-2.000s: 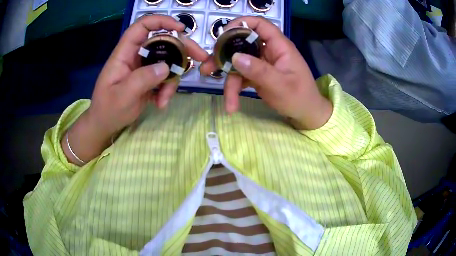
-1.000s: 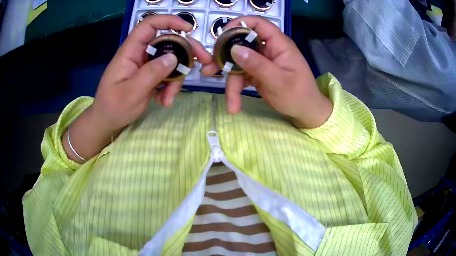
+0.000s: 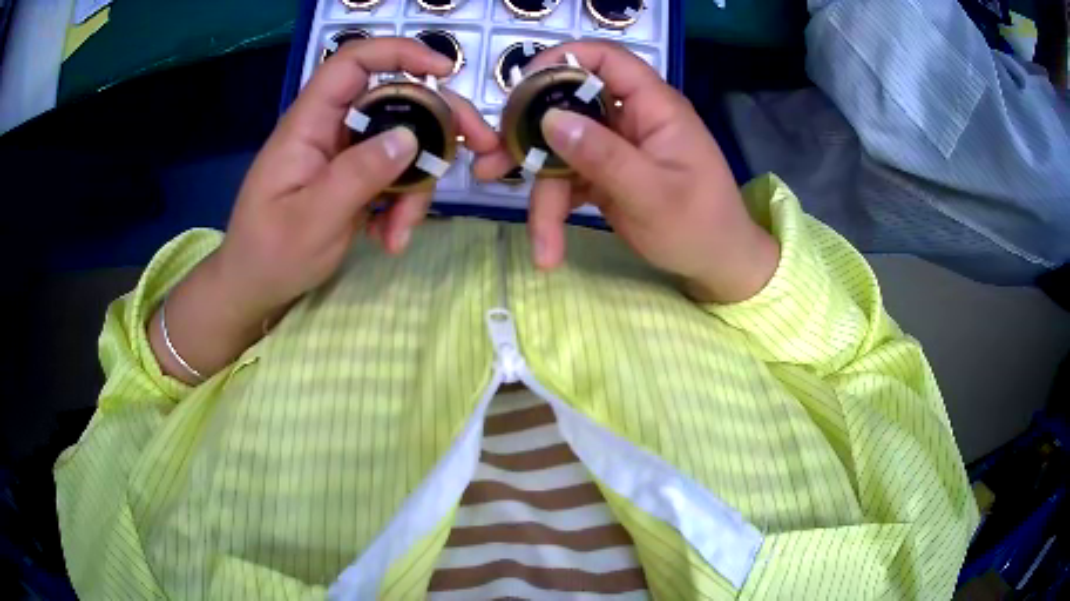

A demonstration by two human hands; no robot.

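My left hand holds a round smartwatch head with a gold-tone rim, its thumb on the dark face. My right hand holds a second watch head the same way. Each face shows faint small text and two white film tabs at opposite sides of the rim. Both heads are held side by side above the near part of a white compartment tray with a dark blue border. Several watch heads lie in its pockets. The hands hide some pockets.
A person's pale striped sleeve is at the upper right. A green mat lies at the upper left, with a yellow tape strip and a pale sheet beside it.
My left hand and its watch head have moved slightly to the right, closer to the other one. My right hand has hardly moved.
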